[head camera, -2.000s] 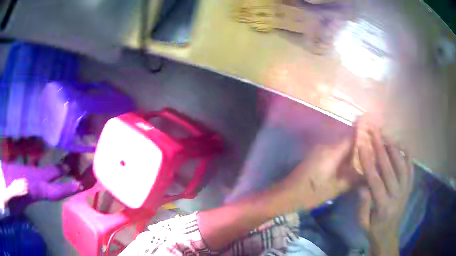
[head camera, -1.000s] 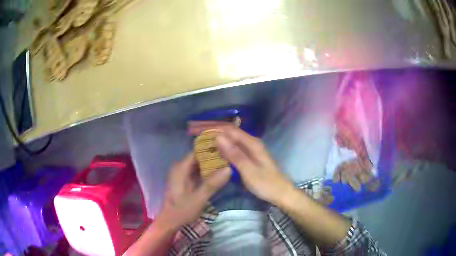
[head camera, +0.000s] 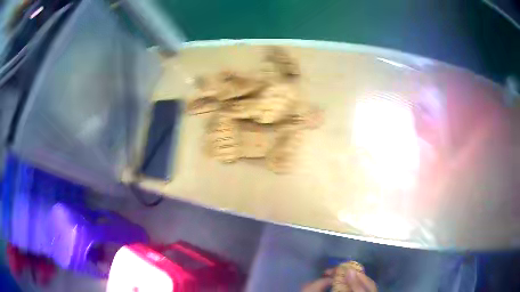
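A small tan piece (head camera: 344, 271), apparently a striped sole plate or foot piece, is held just below the table's front edge, at the bottom of the picture. My left hand (head camera: 319, 283) touches it from the left with the fingers. My right hand (head camera: 362, 280) grips it from the right, with a finger over its face. Both hands are small, blurred and cut off by the picture's lower edge. A loose pile of tan, striped foot assemblies (head camera: 224, 140) lies on the tabletop (head camera: 325, 199).
A smartphone (head camera: 161, 140) lies at the table's left edge, with a black cable (head camera: 147, 199) hanging below. A red stool (head camera: 194, 263) and purple-blue plastic items (head camera: 71, 228) stand at lower left. A green surface (head camera: 319, 20) runs behind the table. Glare covers the table's right part.
The view has swung up and left, bringing the pile and phone nearer the middle. My hands now show at the bottom edge, still on a tan piece. The blue tray is out of view.
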